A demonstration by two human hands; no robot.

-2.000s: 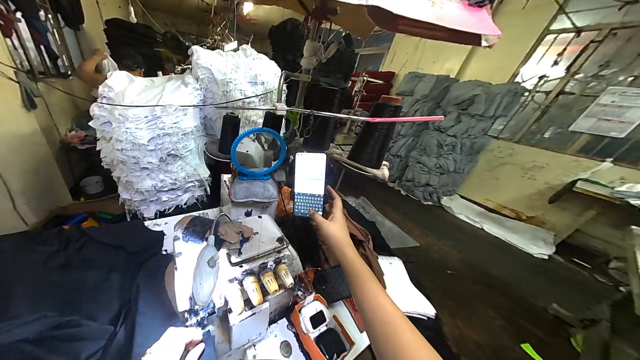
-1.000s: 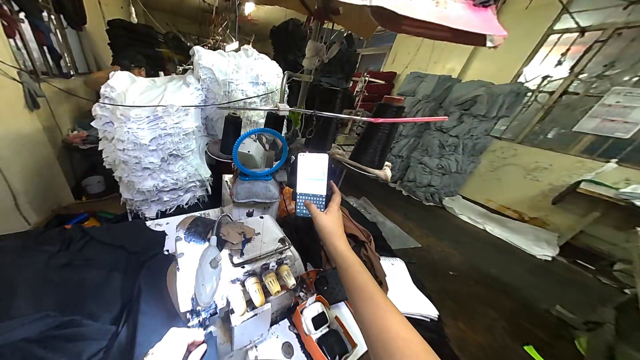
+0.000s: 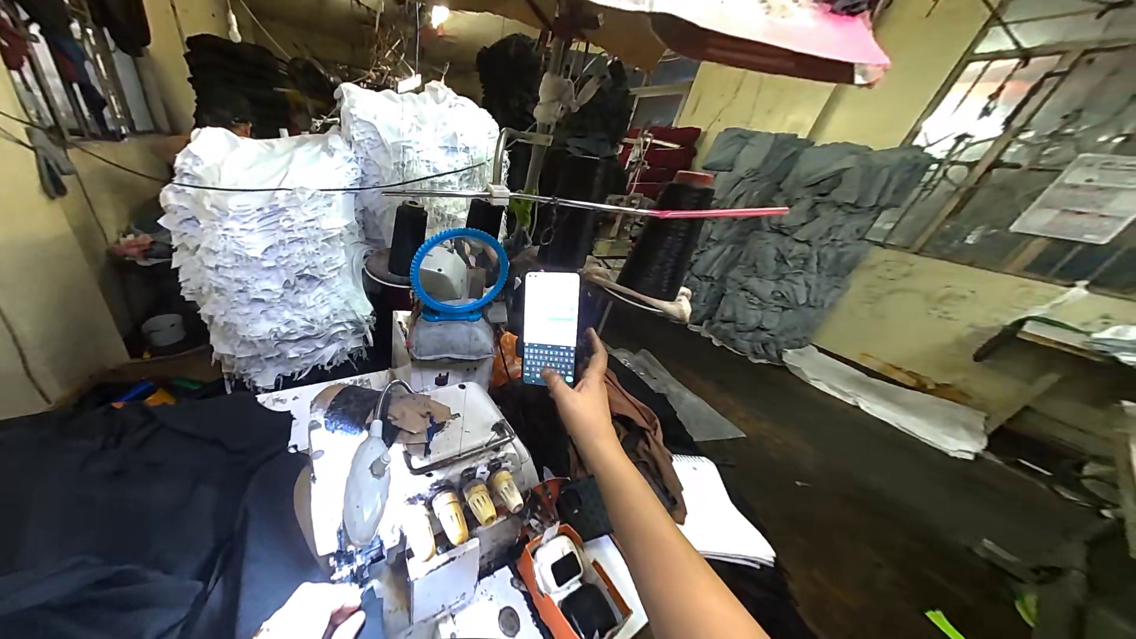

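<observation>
My right hand (image 3: 581, 390) holds a smartphone (image 3: 550, 328) upright, its thumb on the lit screen's keyboard. At the bottom left my left hand (image 3: 315, 612), brightly lit, rests by the needle area of an overlock sewing machine (image 3: 461, 422); its fingers look bent at the edge of dark fabric (image 3: 133, 497), but whether they pinch it is unclear. Several cream tension knobs (image 3: 480, 502) line the machine's front. A lamp head (image 3: 366, 488) sits over the needle area. Behind the machine stands a blue-framed round mirror (image 3: 459, 273).
An orange box (image 3: 581, 577) with small devices lies below my right forearm, beside a notebook (image 3: 719, 510). Black thread cones (image 3: 666, 235) stand behind the phone under a horizontal rod (image 3: 603, 206). Stacks of white cloth (image 3: 266, 257) rise at back left, grey cloth (image 3: 781, 240) at back right.
My right thumb has shifted slightly over the phone's keyboard. The phone remains in my right hand, and my left hand stays near the machine's needle area.
</observation>
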